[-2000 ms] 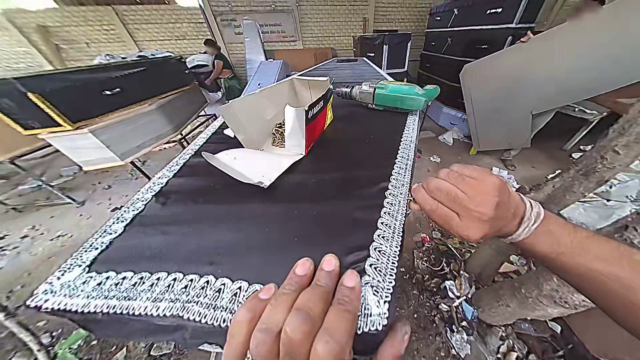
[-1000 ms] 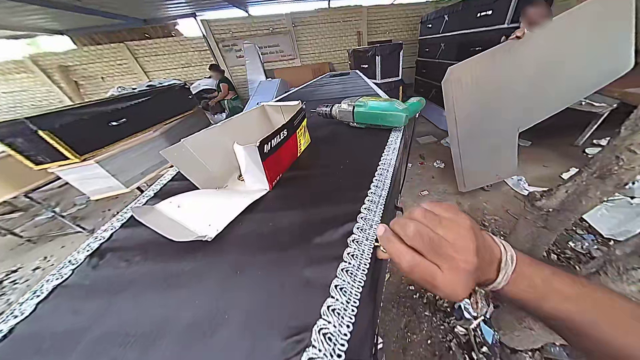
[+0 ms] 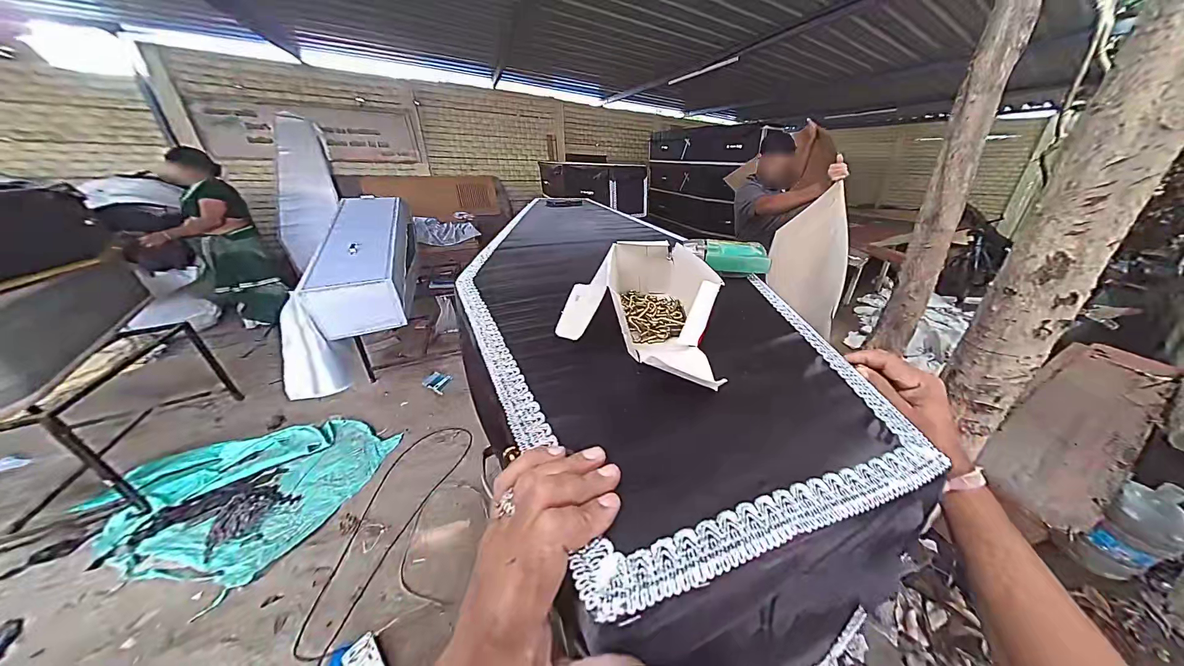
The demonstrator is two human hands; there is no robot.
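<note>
A coffin [image 3: 740,444] covered in black cloth, edged with white braided trim [image 3: 768,532], stretches away in front of me. My left hand [image 3: 555,495] rests on its near left edge, fingers over the trim. At the right edge is my right hand [image 3: 911,393], fingers curled against the side; whether it holds anything is hidden. An opened cardboard box [image 3: 694,296] of brass-coloured screws [image 3: 653,316] lies on the lid, its flaps spread. Just behind the box is a green power drill [image 3: 731,256], partly hidden by it.
Left stand a silver-grey coffin [image 3: 347,268] and a person in green [image 3: 222,231]. A green plastic sheet [image 3: 277,499] and a cable [image 3: 370,546] lie on the ground. Another person [image 3: 777,185] holds a large board [image 3: 819,259] behind right. Tree trunks [image 3: 1045,222] rise at right; black coffins [image 3: 694,180] are stacked behind.
The view has shifted widely. My left hand, out of view one second ago, is now on the left edge. The board at the right has been turned upright, its holder now more visible.
</note>
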